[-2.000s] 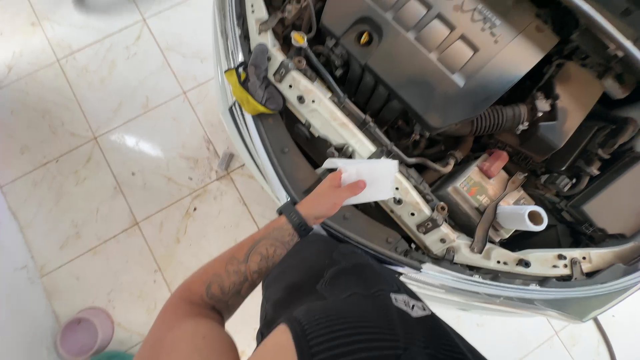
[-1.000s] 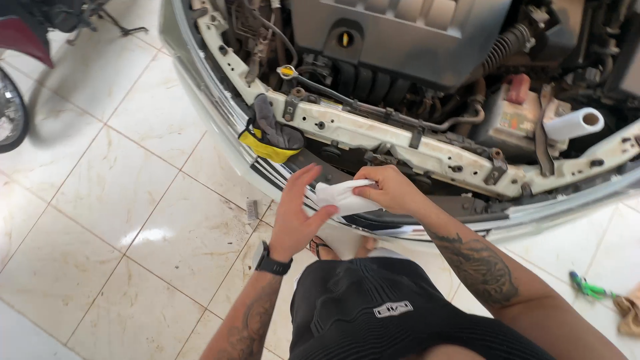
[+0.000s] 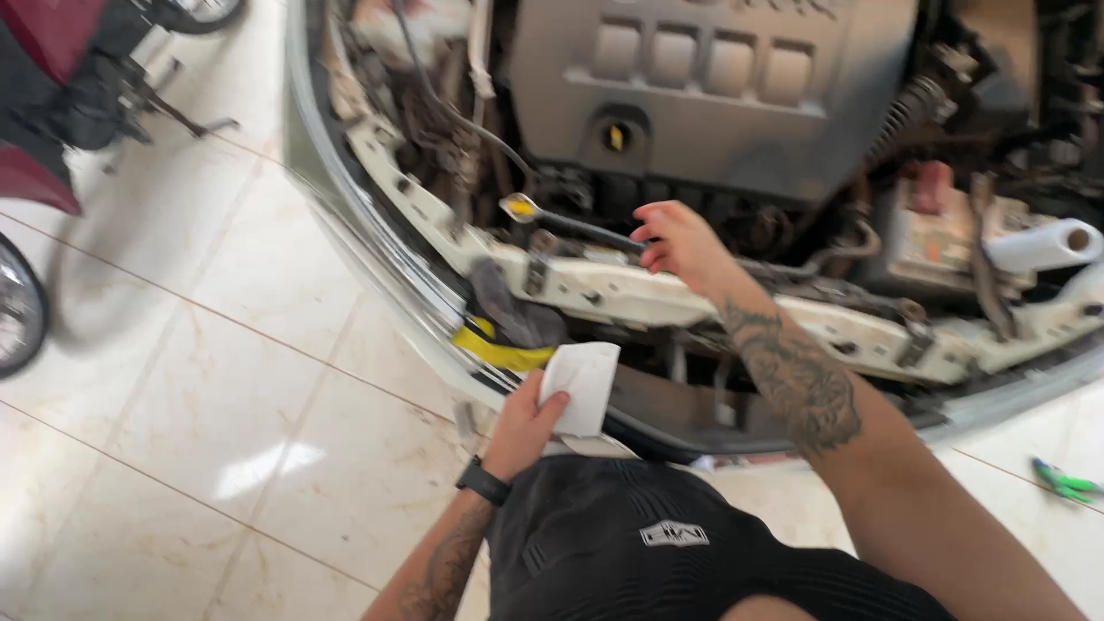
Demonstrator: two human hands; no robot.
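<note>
My left hand point(image 3: 530, 423) grips a folded white paper towel point(image 3: 585, 388) in front of the car's front edge, its thumb lying over the sheet. Just behind the paper, a grey and yellow work glove point(image 3: 513, 323) rests at the bumper. My right hand point(image 3: 677, 241) is over the pale radiator support point(image 3: 630, 293), fingers apart and holding nothing. Left of its fingertips is the yellow-topped dipstick handle point(image 3: 520, 207). Behind lies the grey plastic engine cover point(image 3: 707, 95) with a yellow-marked oil filler cap point(image 3: 616, 136).
A white paper roll point(image 3: 1048, 245) lies on the battery point(image 3: 936, 228) at the right. Part of a motorcycle point(image 3: 95, 95) stands at the upper left on the tiled floor point(image 3: 198, 371). A green and blue object point(image 3: 1065, 481) is on the floor at the right.
One second ago both hands were at the folded paper; my right hand has let go and moved up over the engine bay's front edge. The paper remains in my left hand.
</note>
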